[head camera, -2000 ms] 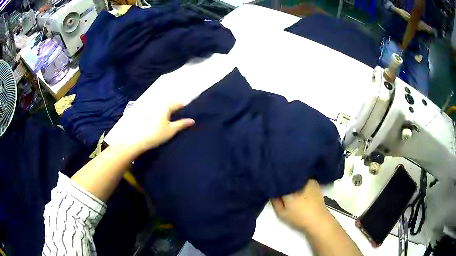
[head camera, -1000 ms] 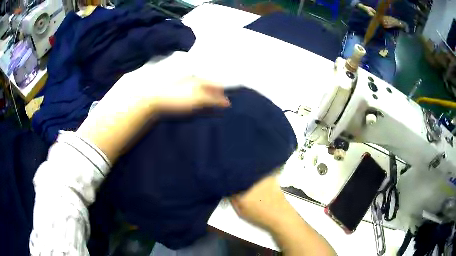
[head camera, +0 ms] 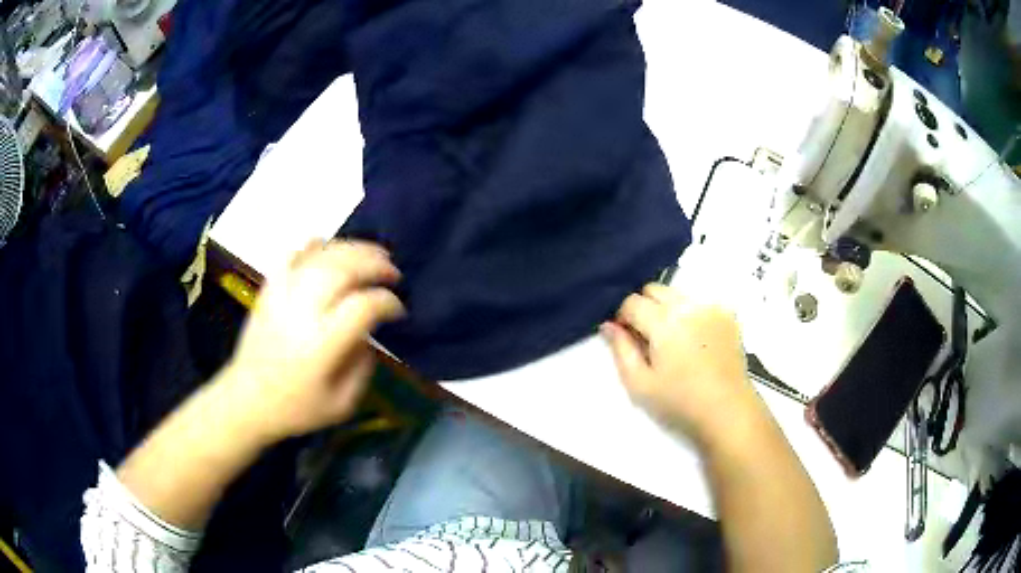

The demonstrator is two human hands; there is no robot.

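Observation:
A dark navy garment piece (head camera: 515,190) lies spread on the white table, its curved near edge close to the table's front. My left hand (head camera: 325,325) is at its near left corner, fingers curled at the edge; whether it grips the cloth cannot be told. My right hand (head camera: 677,341) pinches the near right edge of the garment piece between thumb and fingers. The white sewing machine head (head camera: 840,157) stands to the right, with the cloth beside the needle area and not under it.
A navy garment bundle (head camera: 224,123) hangs over the table's left side. A smartphone (head camera: 879,375), black-handled scissors (head camera: 949,392) and a slim metal tool (head camera: 917,476) lie right of my right hand. Black strips (head camera: 994,526) are at the lower right. A fan (head camera: 9,177) is at the far left.
The garment piece has gone from bunched to spread flatter, reaching farther up the table. My left hand has moved down to its near left corner, my right hand to its near right edge.

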